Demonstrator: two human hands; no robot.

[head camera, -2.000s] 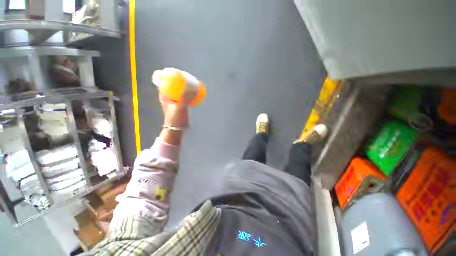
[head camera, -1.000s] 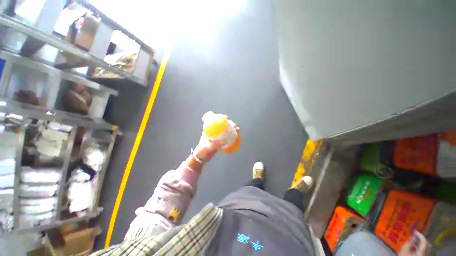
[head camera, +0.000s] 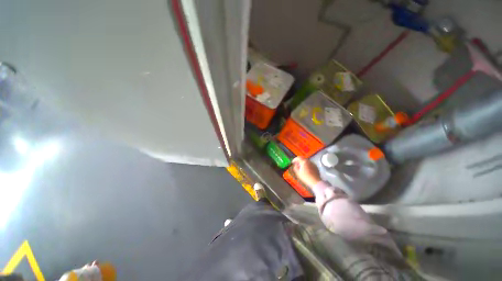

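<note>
My left hand (head camera: 93,264) is at the bottom left edge, mostly cut off, around a bottle (head camera: 108,271) with yellow-orange ends and a pale middle. My right hand (head camera: 308,173) reaches into the low storage space, over a small orange can (head camera: 297,184) and beside a large grey-white jug (head camera: 358,178). Its fingertips are blurred, so I cannot tell whether they grip anything. A green can (head camera: 278,155) stands just beyond the fingers. A larger silver-topped orange can (head camera: 300,138) with a yellow handle is behind.
More cans, one silver-topped (head camera: 269,82) and one yellowish (head camera: 371,116), stand farther back. A thick grey pipe (head camera: 457,129) runs at the right. A pale door or panel (head camera: 137,71) borders the opening. Yellow floor marking (head camera: 240,178) lies along the sill.
The view has swung right to the storage space. My right hand now reaches in among the cans. My left hand and its bottle have shifted to the bottom left edge.
</note>
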